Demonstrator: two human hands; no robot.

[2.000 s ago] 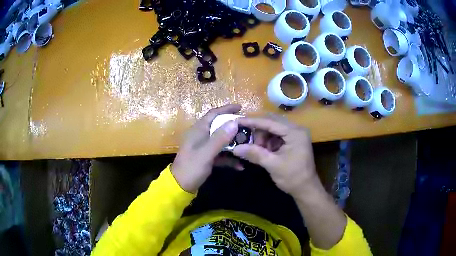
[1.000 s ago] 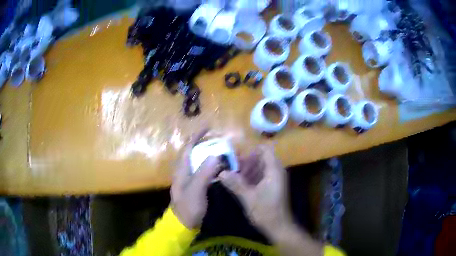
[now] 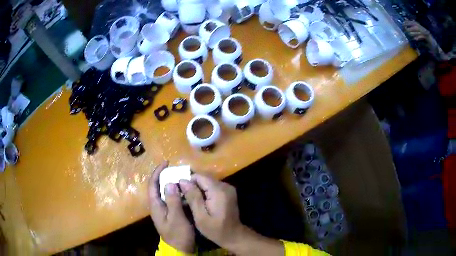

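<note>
A white plastic housing (image 3: 175, 176) is held at the table's front edge. My left hand (image 3: 169, 215) wraps around its left side, with the thumb on its near face. My right hand (image 3: 212, 207) presses the near and right side with its fingers. The black piece on this housing is hidden by my fingers. Black square frames (image 3: 105, 102) lie in a pile beyond my hands to the left, with a loose black frame (image 3: 161, 112) to its right. Housings with fitted black pieces (image 3: 237, 111) stand in rows to the right, round openings up.
Loose white housings (image 3: 124, 36) lie in a heap at the back. Black cables (image 3: 350, 15) lie on clear plastic at the back right. A carton (image 3: 370, 165) below the table edge holds a bag of white ring-like parts (image 3: 317, 192). Another person's hand (image 3: 419, 32) shows at the far right.
The view has turned and swung right, so the table edge slants. The held housing has turned; its black part, seen earlier, is now covered. Both hands have kept hold.
</note>
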